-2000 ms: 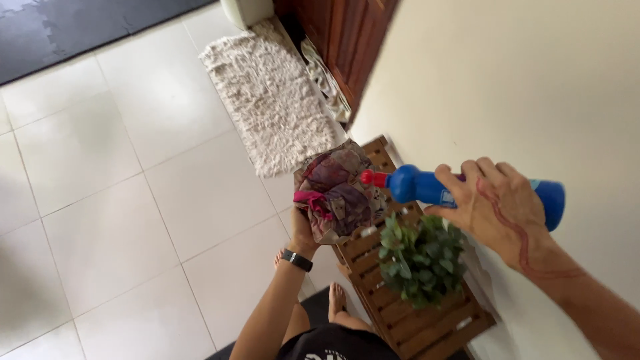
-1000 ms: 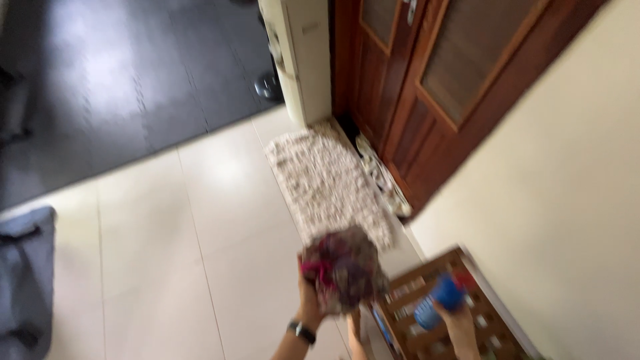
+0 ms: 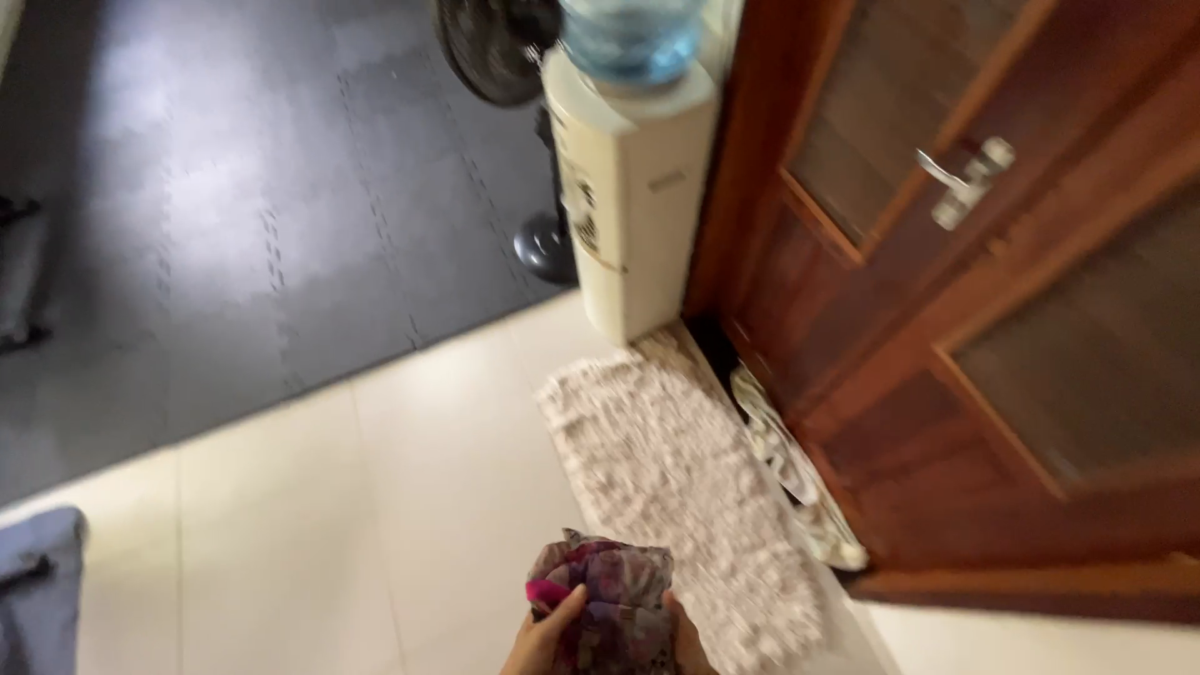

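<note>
A folded bundle of patterned cloth, purple, beige and pink, is at the bottom middle. My left hand grips its left side, with the thumb over a bright pink part. At the bundle's right edge is my right hand, its fingers mostly hidden behind the cloth. The blue bottle is not in view.
A shaggy cream rug lies beyond the cloth. Past it stand a white water dispenser and a black fan. Wooden doors with rolled fabric at their foot are right; dark foam mats are left.
My right hand has let go of the blue bottle and now holds the cloth bundle with my left hand. The view has swung up toward the doors and dispenser.
</note>
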